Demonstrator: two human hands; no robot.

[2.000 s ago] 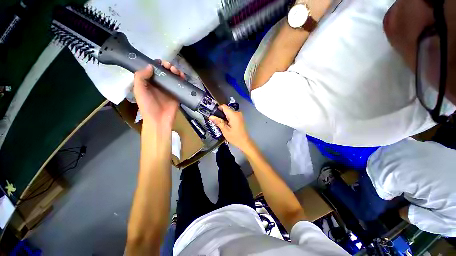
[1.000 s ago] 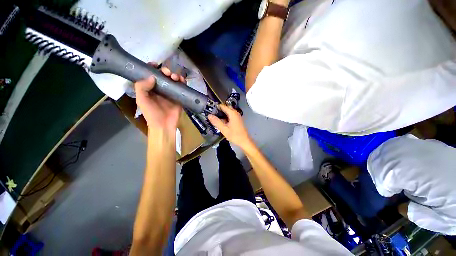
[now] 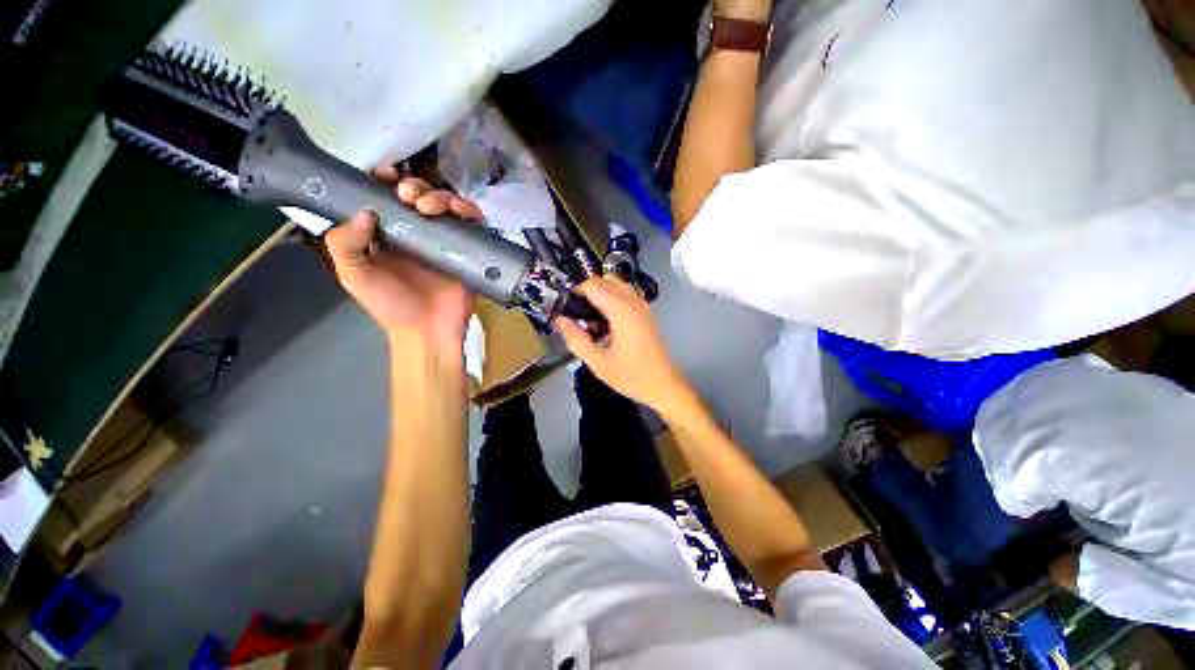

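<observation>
A hot-air brush (image 3: 406, 225) with a long grey handle is held slanting across the view, its bristled barrel at the upper left. My left hand (image 3: 413, 268) is wrapped around the middle of the grey handle, thumb on top. My right hand (image 3: 623, 338) holds a black part at the handle's tail end. The open tail end (image 3: 540, 291) shows small metallic and dark inner parts. My right fingers partly hide the black part, so its full shape cannot be told.
An open carton (image 3: 505, 351) with plastic bags and black parts is below the brush. A white cover sheet (image 3: 393, 66) and the curved green bench (image 3: 144, 295) are at the left. A person in a white shirt (image 3: 944, 170) sits close at the right, above a blue stool (image 3: 917, 380).
Since one second ago the brush has turned slightly and its barrel has shifted right in view. My right hand has moved a little right and down, still at the tail end.
</observation>
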